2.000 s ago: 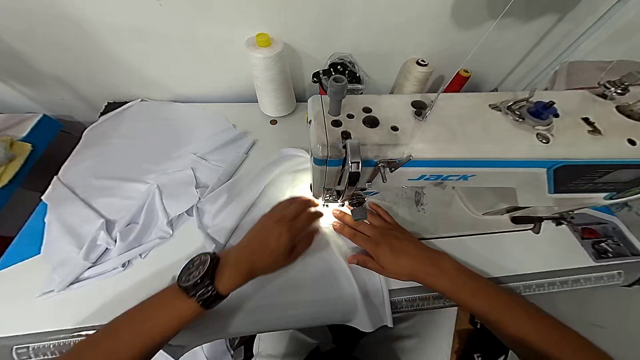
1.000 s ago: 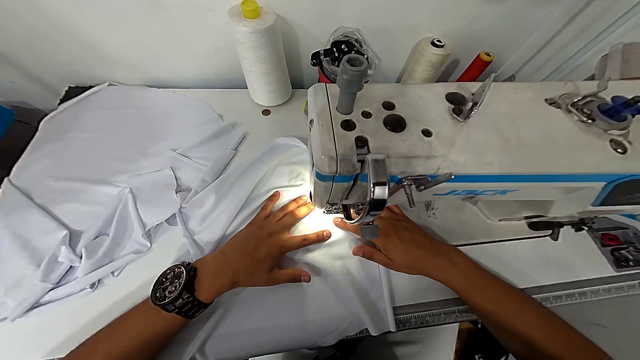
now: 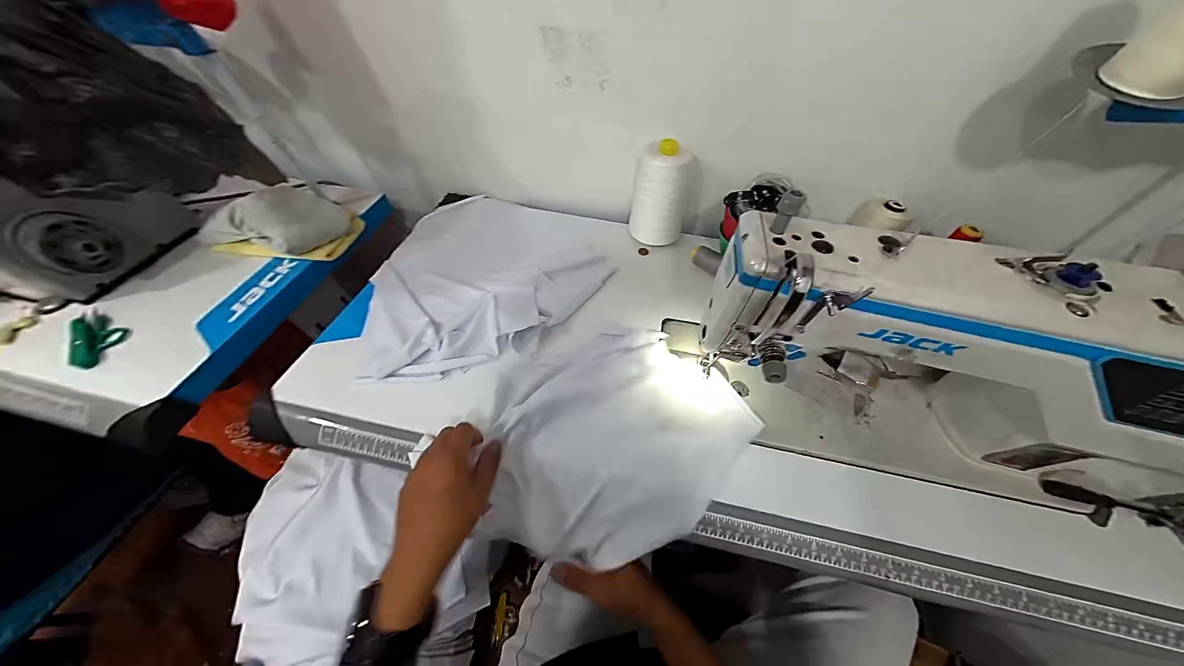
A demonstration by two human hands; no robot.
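Note:
My left hand (image 3: 449,486), with a dark wristwatch at the wrist, pinches the left edge of a piece of white fabric (image 3: 610,444) over the table's front edge. Below that edge my right hand (image 3: 615,587) is at the fabric's lower edge; its fingers are partly hidden, so its grip is unclear. The fabric spreads over the table up to the lit needle area of a Jack sewing machine (image 3: 925,342). Another white fabric piece (image 3: 462,296) lies crumpled on the table at the left. More white fabric (image 3: 342,536) hangs below the table edge.
A white thread cone (image 3: 661,199) stands behind the machine head, with smaller spools to its right. A ruler strip (image 3: 879,555) runs along the front edge. On a second table at the left are a green object (image 3: 92,338) and a light cloth (image 3: 277,217).
Both hands have moved from beside the needle to the front edge of the table. The fabric under them has shifted toward the front. The view has swung left.

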